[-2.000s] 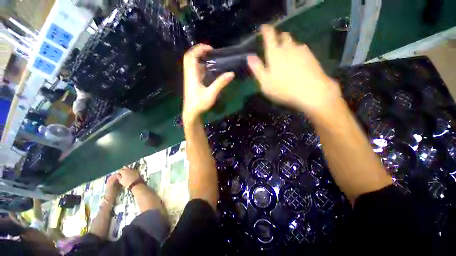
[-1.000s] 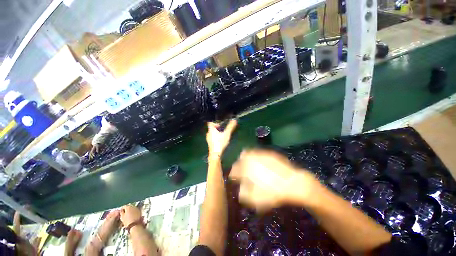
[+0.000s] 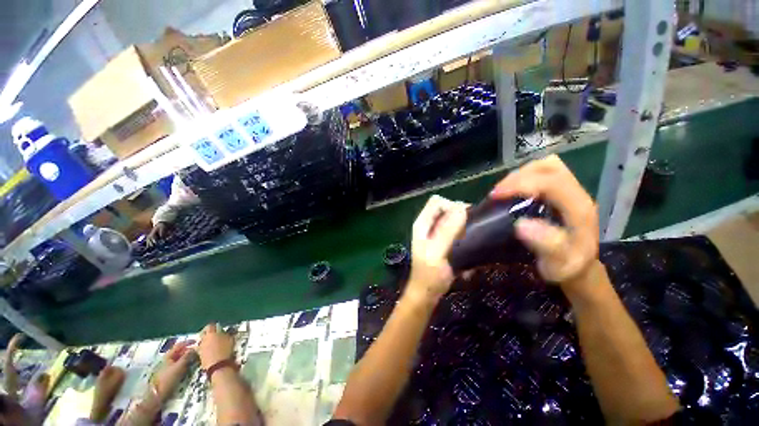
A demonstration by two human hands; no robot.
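A glossy black cylindrical unit (image 3: 487,235) is held tilted between both hands above the far edge of the blister tray. My left hand (image 3: 437,241) grips its left end. My right hand (image 3: 556,220) is wrapped around its right end and is slightly blurred. The large glossy black blister tray (image 3: 524,349) with rows of round pockets lies below my hands and forearms, with strong glare. Whether its pockets hold units is hard to tell.
Loose black cylinders (image 3: 319,272) stand on the green conveyor belt (image 3: 208,291). A white metal post (image 3: 637,125) rises beyond the tray. Stacked black trays (image 3: 283,187) stand behind the belt. Other people's hands (image 3: 218,349) are at the paper-covered bench (image 3: 329,366) on the left.
One second ago my hands were apart and I saw no unit in them; now both hold a black cylinder. My left hand has moved right, my right hand up and right.
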